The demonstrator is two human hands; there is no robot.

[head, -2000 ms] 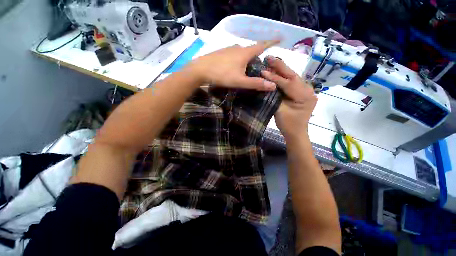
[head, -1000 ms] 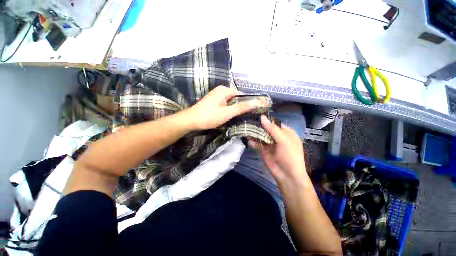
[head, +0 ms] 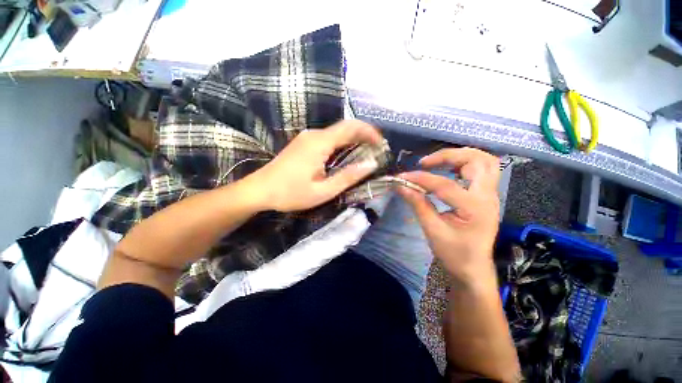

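Observation:
The plaid garment [head: 250, 97] in black, cream and grey-brown check lies over my lap and up onto the white table edge. Its white lining [head: 299, 262] shows along the lower side. My left hand [head: 321, 168] grips a folded plaid band [head: 374, 155] between thumb and fingers, just off the table's front edge. My right hand [head: 452, 202] pinches the right end of a light plaid edge [head: 385, 185] between thumb and fingertips. The exact folds between my hands are partly hidden by my fingers.
Scissors with green and yellow handles [head: 570, 120] lie on the white table [head: 449, 86], blades pointing away. A blue basket [head: 598, 314] with dark plaid pieces [head: 538, 299] stands on the floor at right. A white and black heap [head: 67, 277] is at lower left.
The view has tilted down from the machine. My hands have come down from above the table to its front edge. In the last second my right hand has moved right and up, fingers now pinching the edge.

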